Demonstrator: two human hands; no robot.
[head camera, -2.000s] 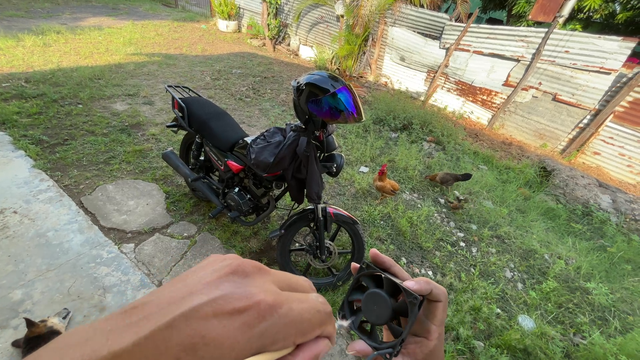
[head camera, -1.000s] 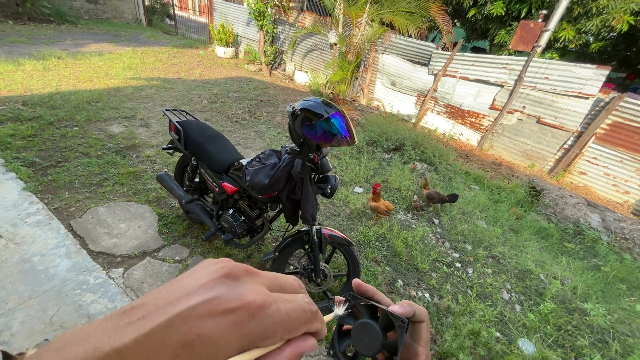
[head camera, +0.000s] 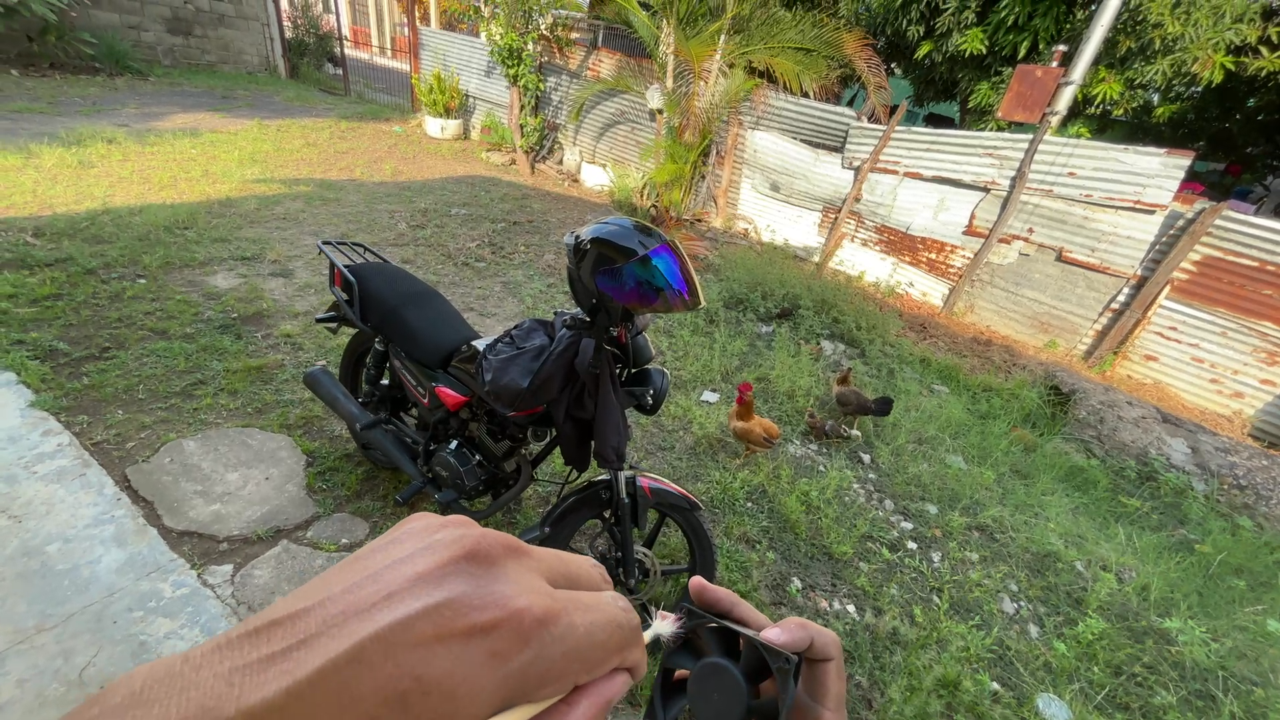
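My left hand (head camera: 430, 610), back upward, reaches in from the lower left and grips a thin, pale-handled brush. The frayed light bristles of the brush (head camera: 663, 628) are at the upper left corner of a square black cooling fan (head camera: 718, 685). At the bottom, right of centre, my right hand (head camera: 815, 660) holds the fan's frame by its edges, with fingertips behind and over the rim. The fan's hub and blades face me; its lower part is cut off by the view's edge. Most of the brush handle is hidden by my left hand.
A motorcycle (head camera: 460, 400) with a black helmet (head camera: 625, 265) and a dark bag (head camera: 520, 365) on it is parked ahead. A rooster (head camera: 753, 425) and a hen (head camera: 860, 400) stand on grass. Flat stones (head camera: 225, 480) lie beside a concrete slab (head camera: 80, 560).
The brush tip has shifted from the fan's lower left side to its upper left corner. The hen has come closer to the rooster. The view has tilted upward somewhat.
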